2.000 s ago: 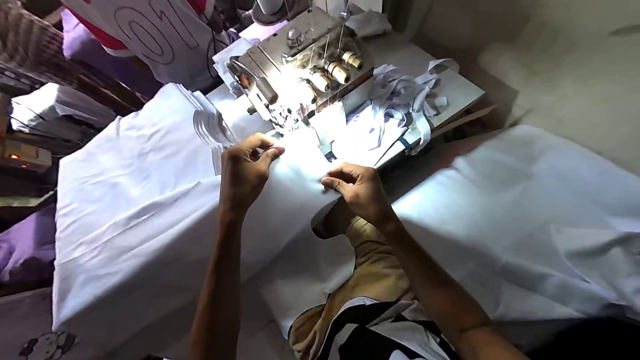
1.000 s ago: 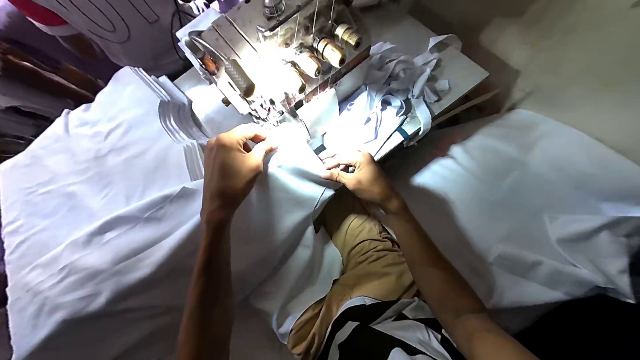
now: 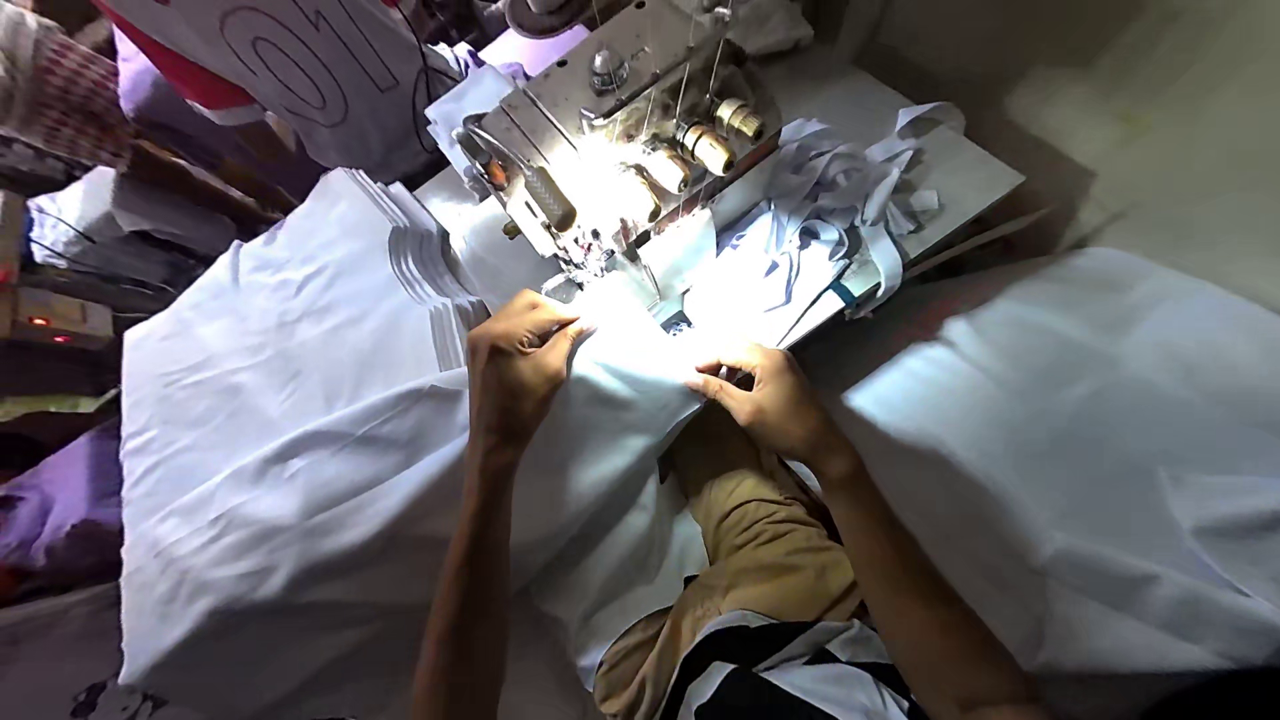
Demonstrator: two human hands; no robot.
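White fabric [image 3: 630,400] runs from the front of an overlock sewing machine [image 3: 640,130] down over my lap. My left hand [image 3: 520,370] pinches the fabric between thumb and fingers, just in front of the presser foot area [image 3: 585,260]. Farther right, my right hand [image 3: 765,395] pinches the fabric's edge near the table's front. The lamp's glare washes out the cloth between the hands, so the exact edge there is hard to make out. A layered stack of white fabric pieces [image 3: 415,260] lies left of the machine, partly beside the spread cloth.
Loose white fabric strips [image 3: 830,220] are heaped on the machine table [image 3: 960,180] at the right. More white cloth [image 3: 1080,450] spreads over the right side. A white and red garment [image 3: 310,70] with an outlined number lies behind, at the upper left. Purple fabric [image 3: 70,490] sits far left.
Both hands keep their pinch on the white fabric near the machine. The view has shifted and turned somewhat between frames; no other move is plain.
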